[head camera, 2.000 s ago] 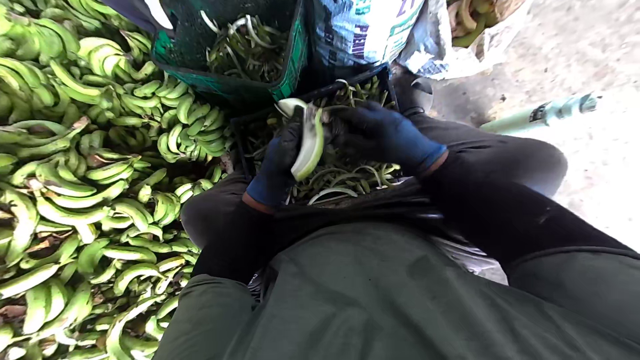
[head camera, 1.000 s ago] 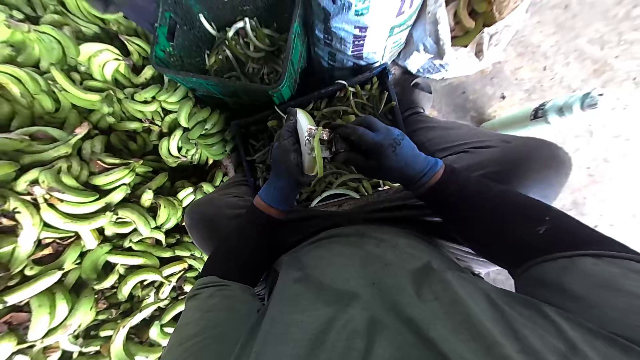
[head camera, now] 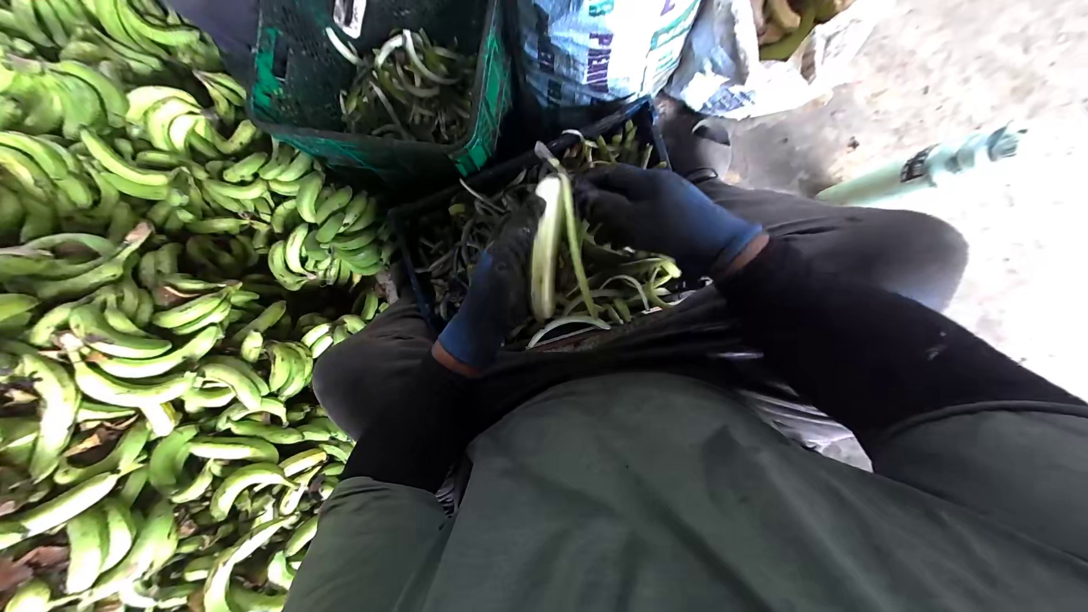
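Observation:
My left hand (head camera: 501, 285), in a blue and black work glove, grips a partly peeled green plantain (head camera: 548, 246) held lengthwise over a dark crate (head camera: 412, 255) of peel strips. Beside the pale flesh hangs a long green peel strip (head camera: 578, 251). My right hand (head camera: 650, 208), gloved the same way, is at the strip's upper part, its fingers curled; a small pale tip, perhaps a blade, shows just above. Whether the right fingers hold the strip or a tool is hidden.
Green plantains (head camera: 127, 365) are heaped along the left. A green plastic crate (head camera: 365, 144) with peels stands beyond the dark crate, next to a printed sack (head camera: 595, 51). Another open sack (head camera: 731, 76) holds fruit. A pale green cylinder (head camera: 926, 166) lies on the concrete floor at right.
The peel strip now hangs apart from the plantain, which is more upright than two seconds ago. My right hand has stayed close to the fruit's upper end.

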